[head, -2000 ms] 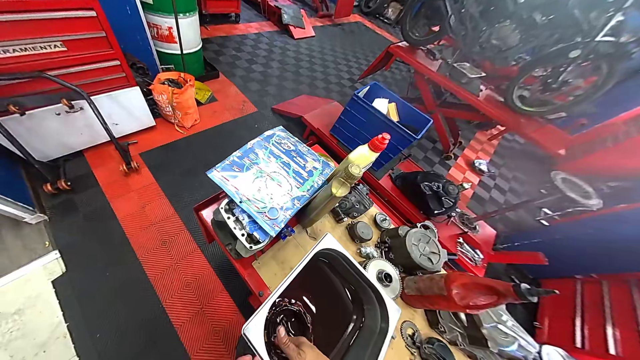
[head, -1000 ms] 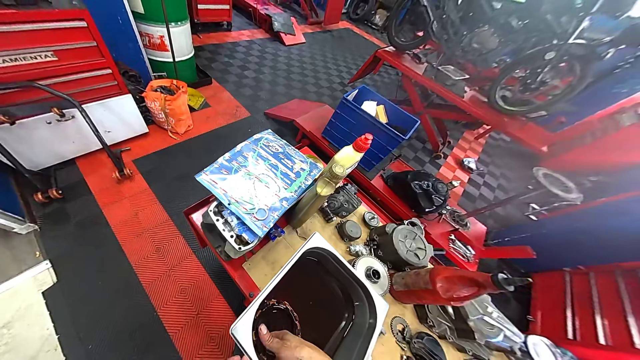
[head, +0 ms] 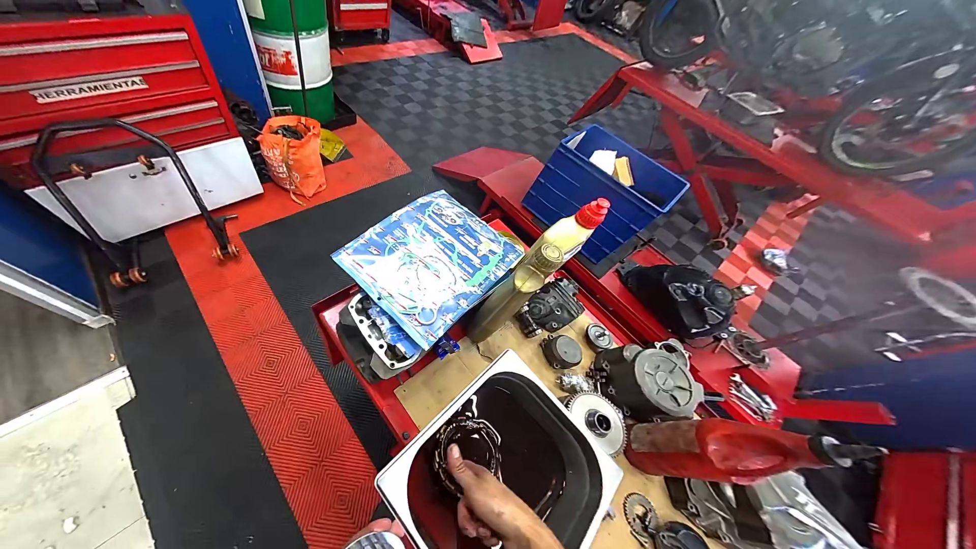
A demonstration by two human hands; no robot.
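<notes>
My right hand is over the near left part of a white-rimmed black drain tray of dark liquid. Its thumb lies on a dark, wet, ring-shaped part, with the other fingers curled below; the part looks like a stack of clutch plates. My left hand shows only a little at the bottom edge, by the tray's near left corner and beside a ribbed metallic thing that is mostly cut off. Whether it grips that thing is unclear.
Right of the tray lie a metal gear, an engine cover and a red plastic bottle. Beyond it stand an upright oil bottle, a gasket set in a packet and a blue bin.
The ring-shaped part stays in my right hand at the tray's near left. My left hand shows at the bottom edge now, with a ribbed metallic thing beside it.
</notes>
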